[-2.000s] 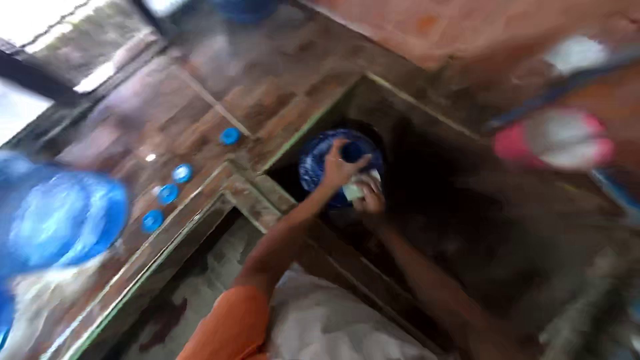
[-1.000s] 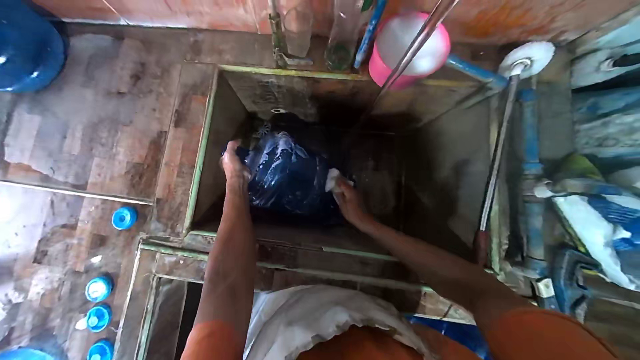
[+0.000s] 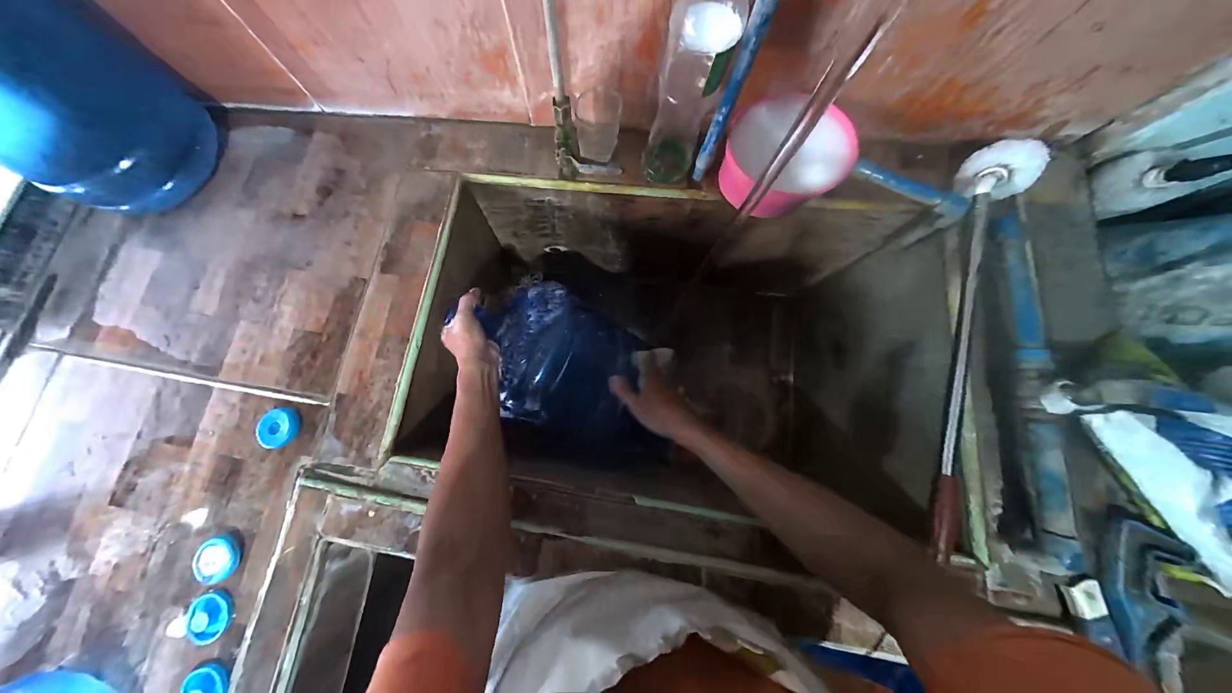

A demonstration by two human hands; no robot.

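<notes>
A large dark blue plastic water jug (image 3: 568, 366), wet and with some suds, lies on its side inside a deep tiled basin (image 3: 414, 356). My left hand (image 3: 469, 335) grips the jug's neck at the basin's left side. Against the jug's right end rests my right hand (image 3: 656, 399), with a whitish scrubbing pad (image 3: 654, 360) held in its fingers. The jug's underside is hidden in shadow.
Behind the basin stand a pink bucket (image 3: 835, 144), a clear bottle (image 3: 666, 120) and a clear cup (image 3: 598, 125). A long-handled round brush (image 3: 1003, 168) leans at the right. Several blue caps (image 3: 278, 427) and a big blue jug (image 3: 106, 115) are at the left.
The view has swung and levelled since the earliest frame. There my hands were together at the jug's mouth; now they are apart, at its two ends. Since one second ago, they have hardly moved.
</notes>
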